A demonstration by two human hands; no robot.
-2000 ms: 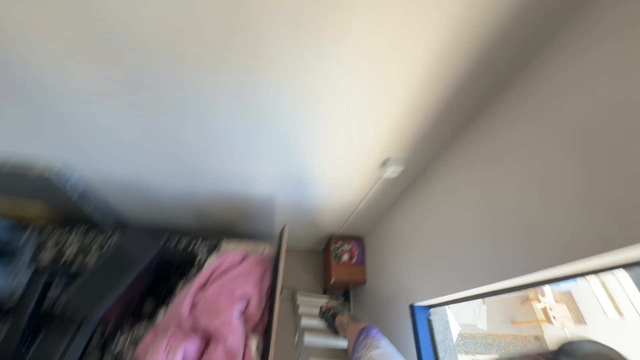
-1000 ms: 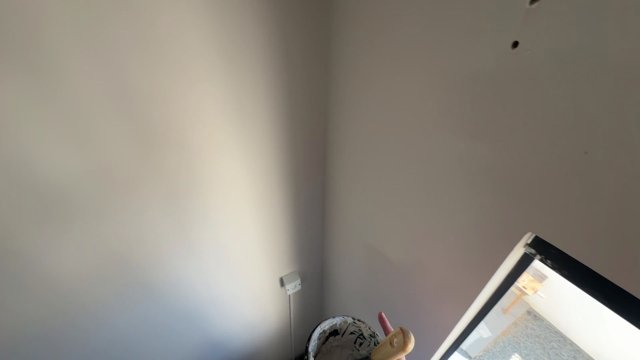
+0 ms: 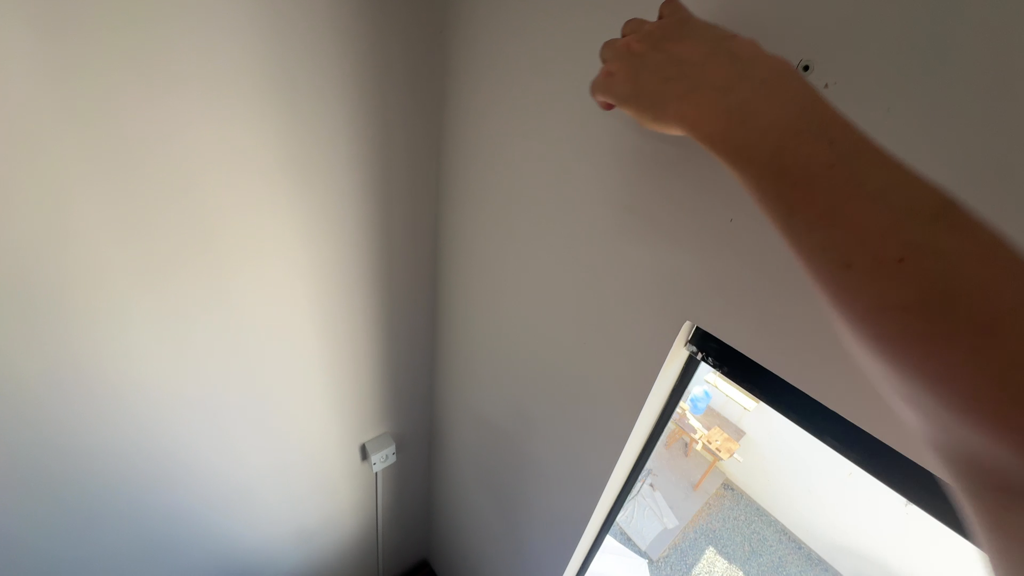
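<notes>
My right hand [image 3: 656, 68] is raised at the top of the view, against or close to the right-hand wall [image 3: 544, 264], with the bare forearm crossing the right side. Its fingers are curled and their tips face away, so whether anything is in them is hidden. Just above the forearm, a small dark hole [image 3: 806, 68] shows in the wall. My left hand is out of view.
Below the forearm is a window frame [image 3: 824, 416], dark along the top with a pale left edge; a wooden table or bench [image 3: 716, 440] shows through the glass. On the left wall [image 3: 176, 240], near the corner, a white box socket [image 3: 380, 452] has a cable running down.
My right hand and forearm have come into view high by the wall. The bucket-like container and the wooden handle at the bottom have left the view.
</notes>
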